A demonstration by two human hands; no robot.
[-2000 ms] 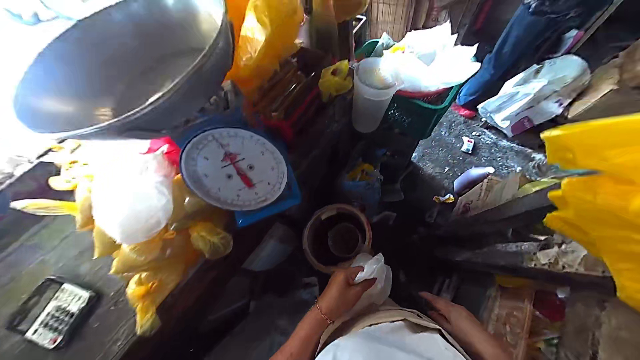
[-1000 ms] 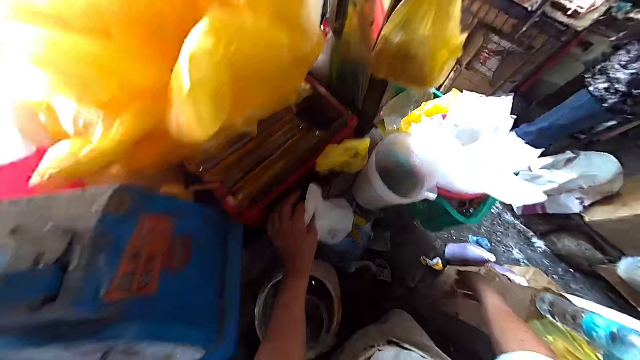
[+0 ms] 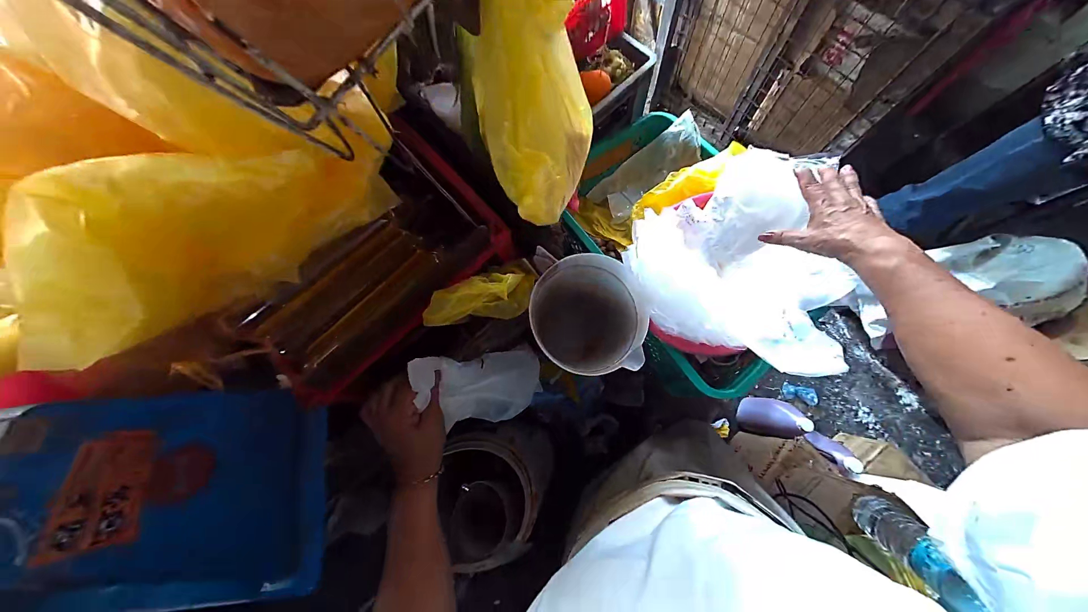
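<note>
My left hand (image 3: 404, 425), with a thin bracelet at the wrist, grips a translucent white plastic bag (image 3: 480, 387) above an open bucket (image 3: 484, 501) that has a smaller round vessel inside. With fingers spread, my right hand (image 3: 837, 212) lies at a heap of white plastic bags (image 3: 731, 255); whether it holds any cannot be told. That heap rests on a green plastic crate (image 3: 680, 374), over a pinkish-red rim. Between my hands stands a pale plastic pitcher (image 3: 588, 314), its inside dark.
A blue casing (image 3: 212, 484) with an orange label is at lower left. Behind it are a red crate (image 3: 501, 229) of dark bottles and yellow plastic bags (image 3: 531, 110), under a wire rack (image 3: 314, 110). Purple bottles (image 3: 769, 416) lie on the ground; a person's jeans leg (image 3: 969, 187) shows at right.
My right hand has moved from low near the cardboard up to the white plastic bags. My left hand still has the translucent bag. The view has swung right since the oldest frame.
</note>
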